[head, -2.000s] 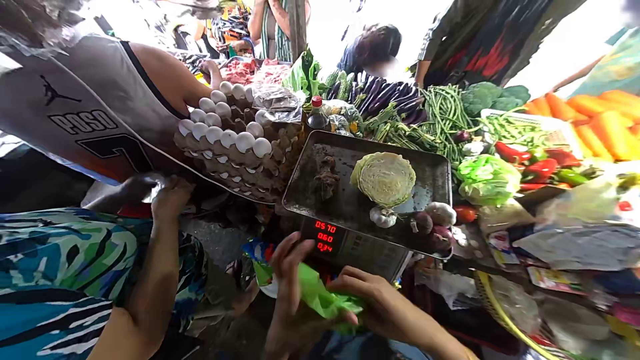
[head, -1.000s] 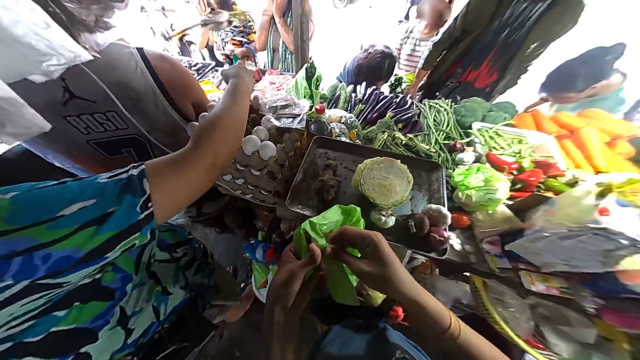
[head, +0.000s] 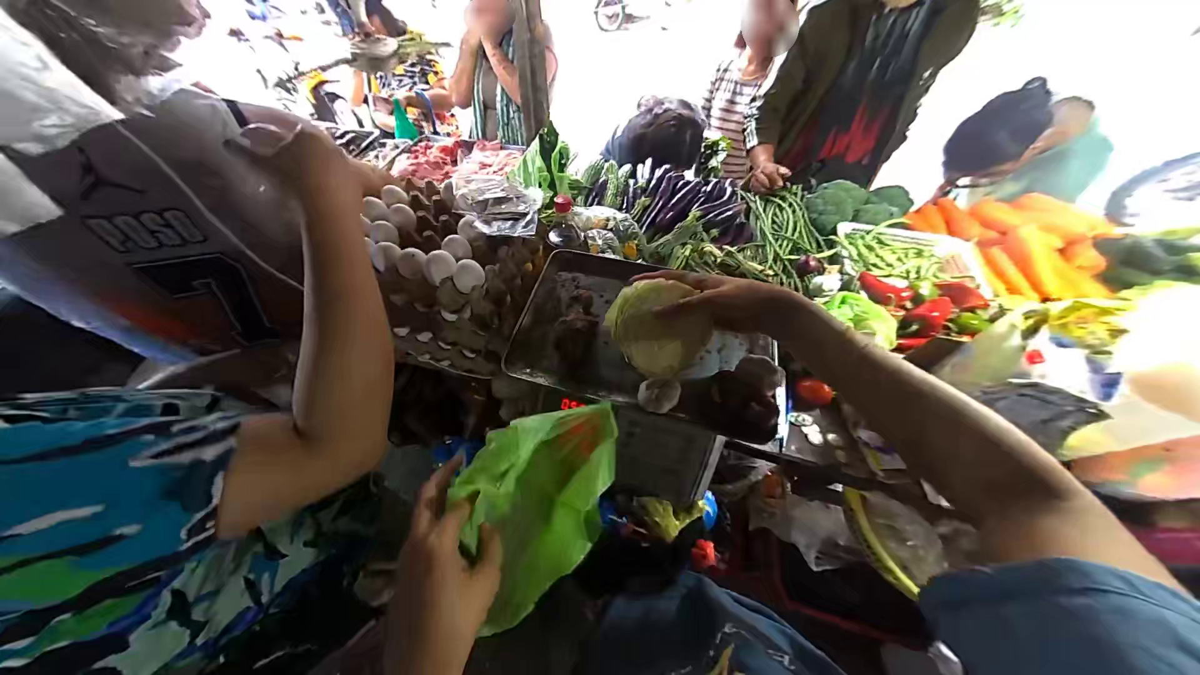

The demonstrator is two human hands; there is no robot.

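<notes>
My left hand (head: pixel 452 553), low in the view, holds a green plastic bag (head: pixel 548 511), which spreads out beside the scale. My right hand (head: pixel 717 302) reaches over the metal tray (head: pixel 534 364) and grips a half cabbage (head: pixel 654 330) from its right and upper side. The cabbage is tilted, its pale side showing. Next to it on the tray lie a garlic bulb (head: pixel 659 395), several dark round onions (head: pixel 750 389) and a brown knobbly piece, perhaps ginger (head: pixel 576 336). Under the tray stands a digital scale (head: pixel 661 450), its red display mostly hidden by the bag.
Egg trays (head: pixel 436 323) are stacked left of the scale. Eggplants (head: pixel 689 202), long beans (head: pixel 783 230), broccoli (head: pixel 855 203), red peppers (head: pixel 928 319) and carrots (head: pixel 1036 248) lie behind and right. A person's bare arm (head: pixel 342 356) is raised close on the left; several people stand beyond the stall.
My right hand has moved off the green bag and up onto the cabbage, which has tilted. The bag has opened wider in my left hand. The neighbouring person's arm has drawn back from over the eggs.
</notes>
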